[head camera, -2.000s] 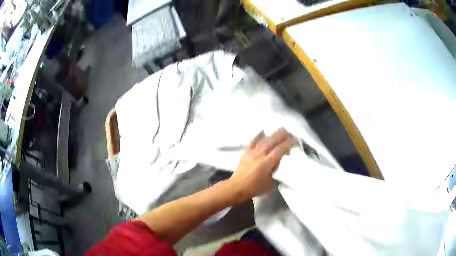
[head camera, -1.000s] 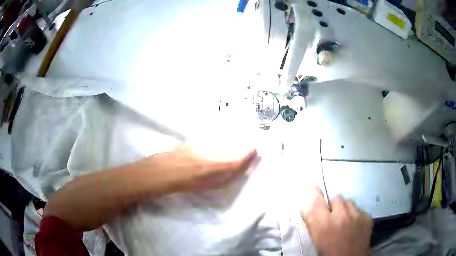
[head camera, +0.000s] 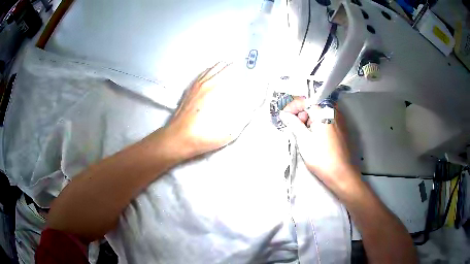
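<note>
The pale grey-white garment (head camera: 206,201) lies over the table in front of me, blown out white near the lamp. Its long folded band (head camera: 322,232) with stitch lines runs from the front edge up to the needle area. My left hand (head camera: 211,111) lies flat on the cloth, left of the needle, fingers spread. My right hand (head camera: 314,134) has its thumb and fingertips pinched together beside the metal needle plate (head camera: 281,105); the cloth edge seems to be between them, but glare hides it. The presser foot cannot be made out clearly.
The white machine head (head camera: 402,46) with dark holes and a cream ribbed knob (head camera: 371,70) stands at upper right. A translucent guard with a blue mark (head camera: 251,59) is left of the needle. Pens and small tools (head camera: 452,196) cluster at far right. A yellow-brown table edge (head camera: 54,26) shows upper left.
The view has turned from the garment pile to the machine. Since one second ago, my right hand has moved up to the needle area, and my left hand has moved up and spread on the cloth.
</note>
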